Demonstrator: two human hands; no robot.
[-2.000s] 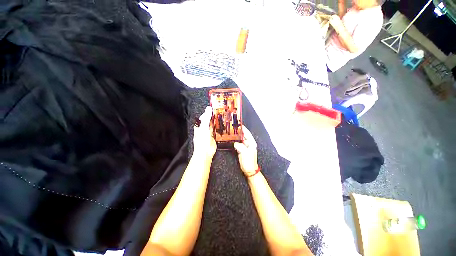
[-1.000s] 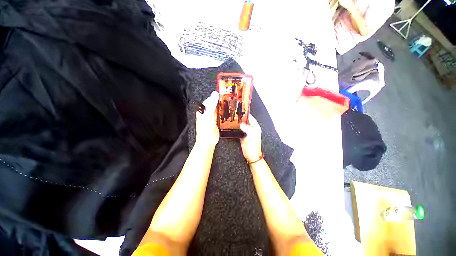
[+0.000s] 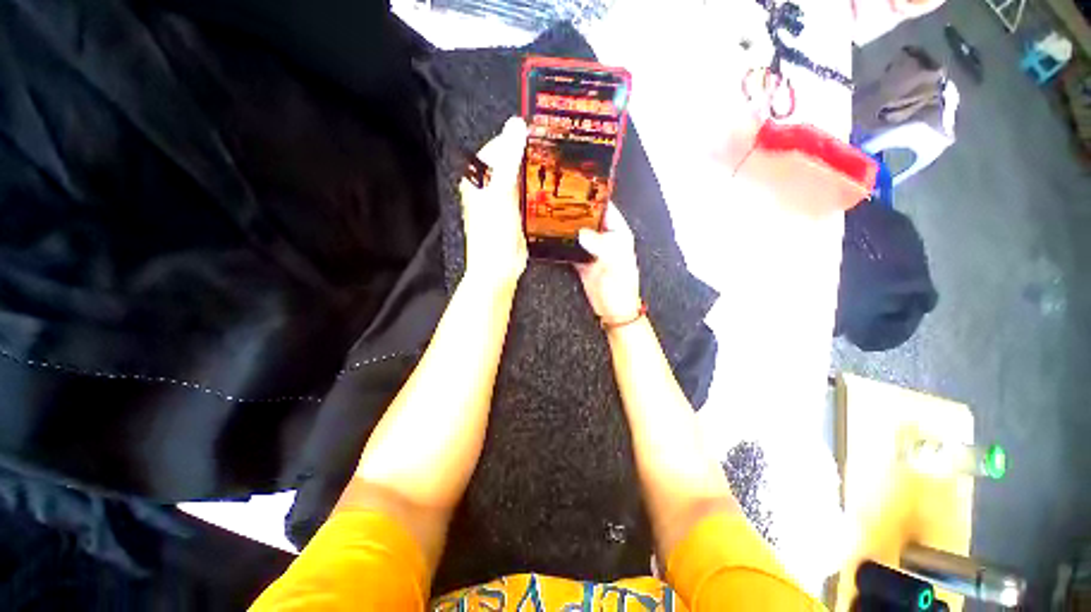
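Note:
A smartphone (image 3: 572, 161) in a red case is upright between my hands, its screen lit with text above an orange picture. My left hand (image 3: 493, 203) holds its left side; a small dark band or lump shows on a finger. My right hand (image 3: 611, 265) is at its lower right corner, thumb on the lower edge, a thin red band at the wrist. Under my hands and arms lies a charcoal speckled garment piece (image 3: 544, 395) with smooth black edges. A needle or thread cannot be made out.
A large black garment heap (image 3: 203, 215) with a pale stitch line fills the left. On the white table (image 3: 766, 347) at right are a red box (image 3: 816, 158), dark cord (image 3: 804, 48) and scattered dark bits (image 3: 744, 472). A wooden board (image 3: 903, 460) holds a green-capped bottle and black cylinder.
The view has tilted down, so phone and hands sit higher in the picture. The screen now shows large text above a different picture. Both hands still hold the phone; my yellow shirt front has come into view.

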